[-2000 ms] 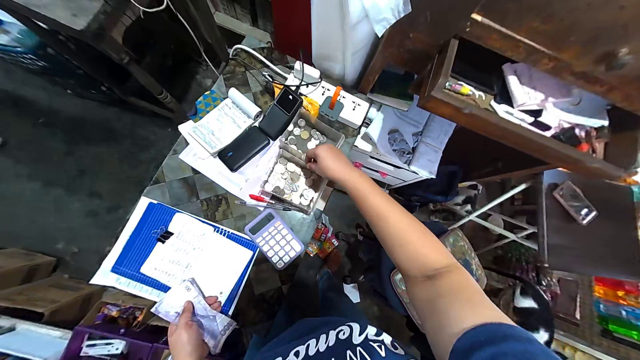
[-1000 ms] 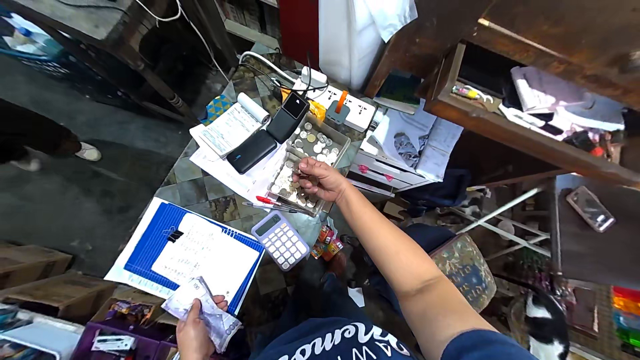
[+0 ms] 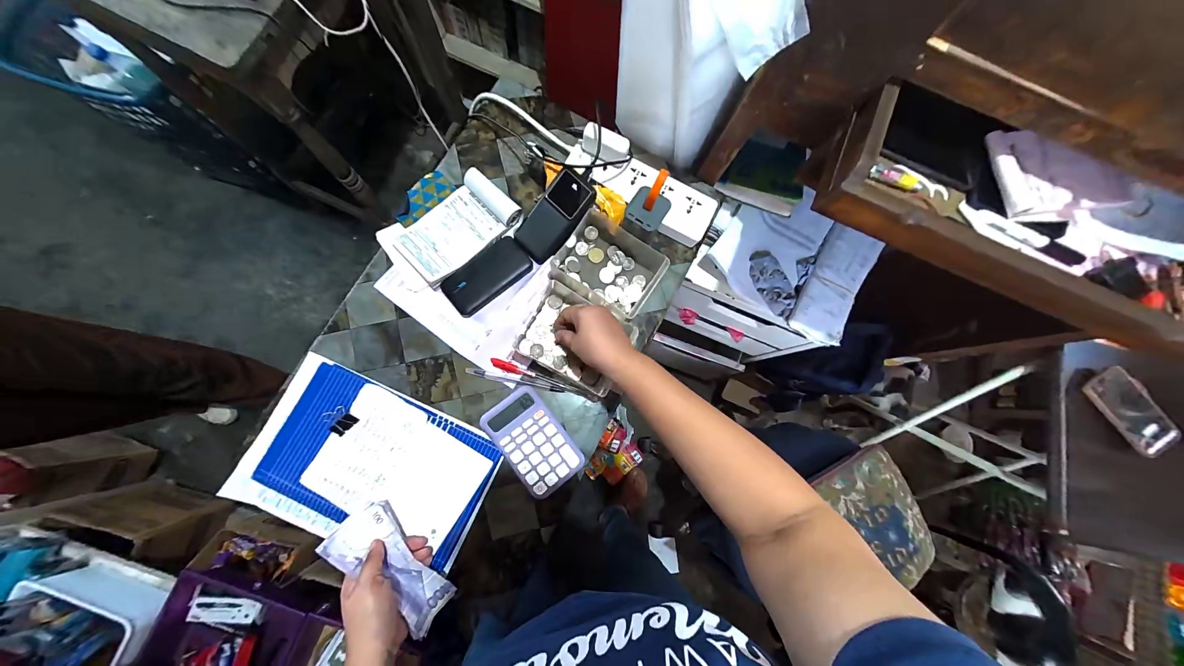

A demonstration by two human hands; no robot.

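Observation:
My left hand point(image 3: 375, 592) holds folded purple banknotes point(image 3: 393, 564) over the lower edge of a blue folder point(image 3: 287, 462) with clipped handwritten sheets point(image 3: 398, 462). My right hand point(image 3: 592, 342) reaches into the nearer compartment of a divided coin tray point(image 3: 659, 277), its fingertips among the coins point(image 3: 546, 333); whether they pinch a coin is hidden. Between the two hands lies a lilac calculator point(image 3: 532, 442). Red and dark pens point(image 3: 518, 370) lie beside the tray. Left of the tray are two black power banks point(image 3: 486, 276) and an open receipt pad point(image 3: 449, 236).
A white power strip point(image 3: 680, 208) with cables stands behind the tray. To the right are a small white drawer unit point(image 3: 708, 324) and an open wooden drawer point(image 3: 860, 176). Boxes and a purple crate point(image 3: 185, 615) stand at lower left. Part of another person shows at the left edge point(image 3: 120, 370).
My right hand, raised over the tray one second ago, is now down among the coins of the nearer compartment. My left hand still holds the banknotes. Another person's leg has come closer at the left.

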